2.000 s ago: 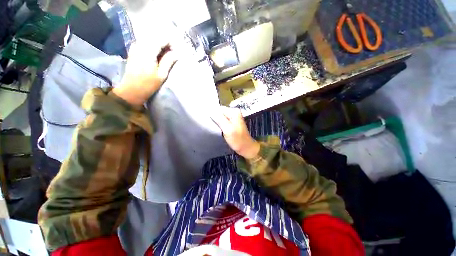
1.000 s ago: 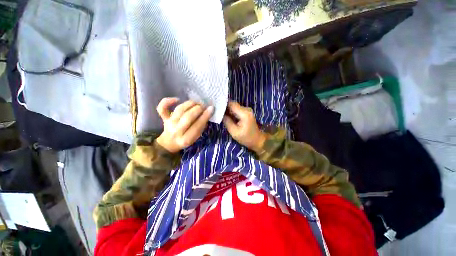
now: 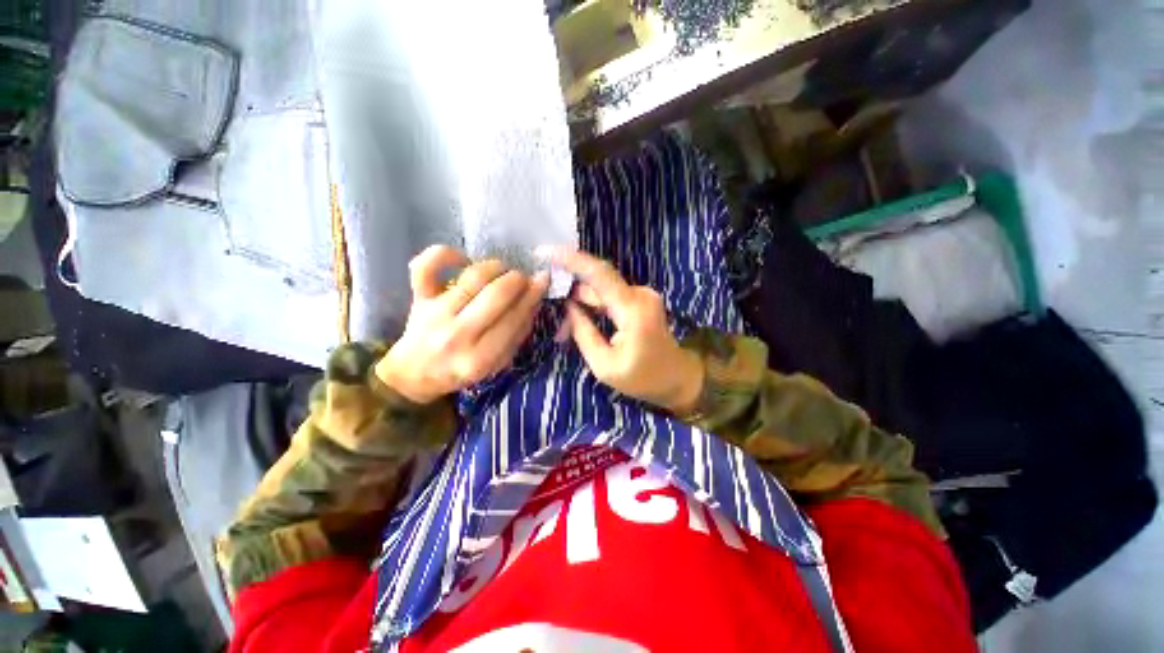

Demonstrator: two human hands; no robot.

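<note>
A large grey garment panel [image 3: 434, 140] lies from the top of the view down to my lap. My left hand [image 3: 466, 325] is closed on the panel's near end, fingers curled over it. My right hand [image 3: 632, 334] pinches the same end at its right corner, fingertips close to my left ones. A small whitish bit, maybe a label or folded corner, shows between the fingertips. A thin yellow-brown line [image 3: 340, 262] runs down the grey cloth. Dark-edged curved pocket shapes [image 3: 141, 109] lie at the upper left.
The pale machine table's edge [image 3: 728, 77] crosses the top, with dark trimmings [image 3: 696, 18] on it. A green-rimmed crate [image 3: 1015, 242] holding grey cloth stands at the right. Black garments [image 3: 1059, 447] lie below it. White paper [image 3: 83, 561] is at the lower left.
Since two seconds ago, the view has moved down off the scissors, and my hands have come together at the panel's near end. In the last second, my right fingertips have moved onto the corner.
</note>
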